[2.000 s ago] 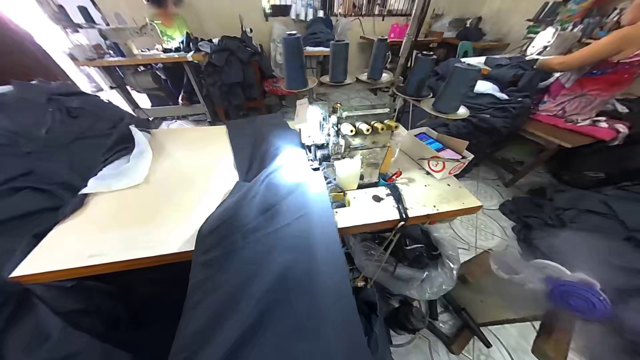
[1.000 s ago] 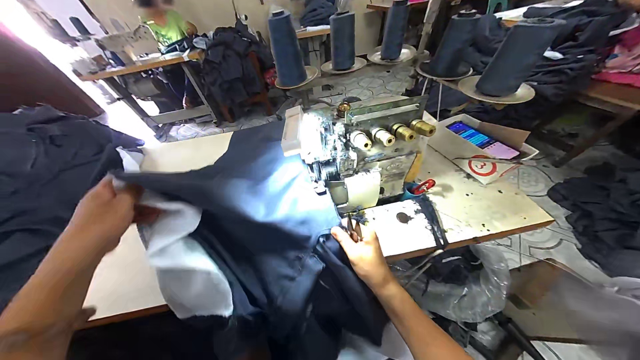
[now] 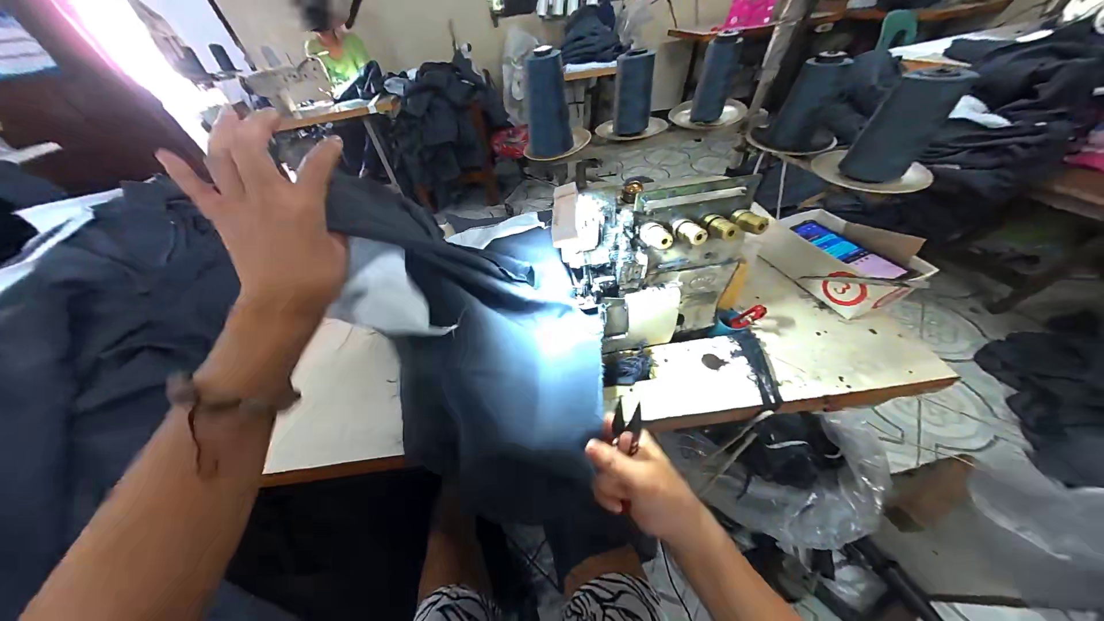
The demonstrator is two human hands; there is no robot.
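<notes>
Dark blue-grey fabric point(image 3: 517, 379) with a pale lining piece point(image 3: 384, 289) drapes over the table's front edge, its right side by the needle area of an overlock sewing machine point(image 3: 664, 259), whose lamp lights it. My left hand point(image 3: 272, 207) is raised at the fabric's upper left, fingers spread; whether the palm touches the cloth is hidden. In my right hand point(image 3: 634, 474) are small thread snips point(image 3: 627, 427), blades pointing up, beside the cloth's lower right edge. The fingers are closed around the snips, and may also touch the cloth edge.
Thread cones point(image 3: 548, 103) stand on plates behind the machine. An open cardboard box point(image 3: 849, 267) holding a phone point(image 3: 845, 248) sits at the tabletop's right. Dark garments point(image 3: 121, 293) are heaped at left. A person point(image 3: 341, 65) sits at another machine behind. Plastic bags point(image 3: 802, 492) hang below the table.
Both hands are out of view two seconds ago. Since one second ago, my left hand has gone from gripping the cloth's left part to raised with spread fingers. My right hand keeps the snips.
</notes>
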